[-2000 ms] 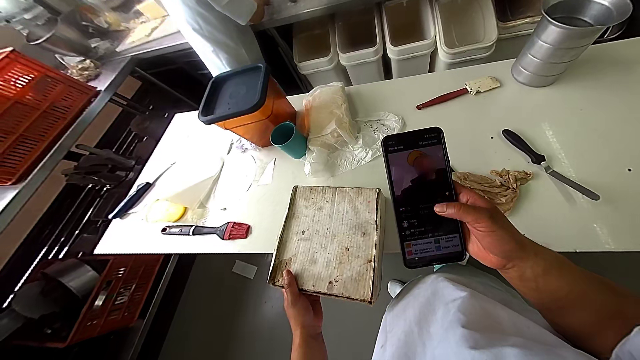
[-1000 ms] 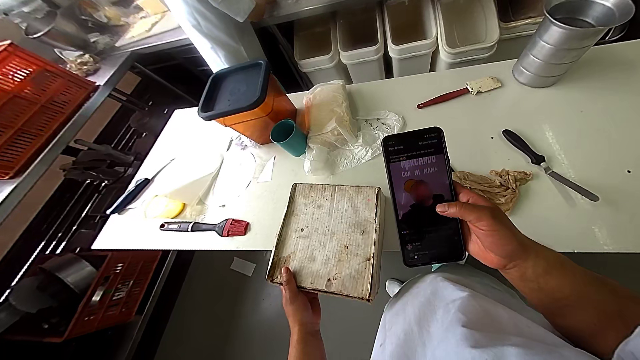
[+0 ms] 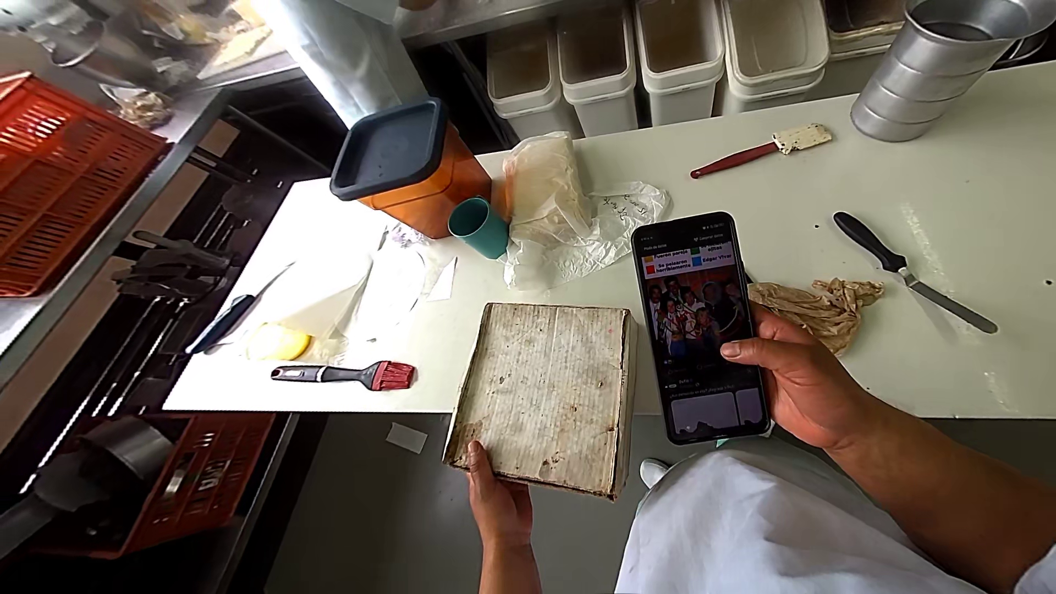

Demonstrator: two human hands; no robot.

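Note:
My left hand (image 3: 500, 499) grips the near edge of a worn, stained, whitish book or flat box (image 3: 544, 396), thumb on top; it lies partly over the table's front edge. A smartphone (image 3: 701, 326) with a lit screen is in my right hand (image 3: 804, 375), the thumb over the glass. Behind the phone lies a crumpled brown cloth or paper (image 3: 825, 309). A pastry brush with red bristles (image 3: 346, 375) rests left of the book. Further right is an offset spatula with a black handle (image 3: 916, 272); a red-handled scraper (image 3: 759, 151) lies farther back.
An orange tub with a dark lid (image 3: 425, 165), a teal cup (image 3: 478, 228) and a plastic-wrapped package (image 3: 549, 186) stand behind the book. A knife (image 3: 235, 313) lies left, metal cylinders (image 3: 924, 74) back right. Orange crates (image 3: 66, 186) flank the left; a person in white (image 3: 346, 58) stands beyond.
The picture on the phone screen has changed, and my right thumb has shifted slightly on it. My left hand still holds the book or box in the same place.

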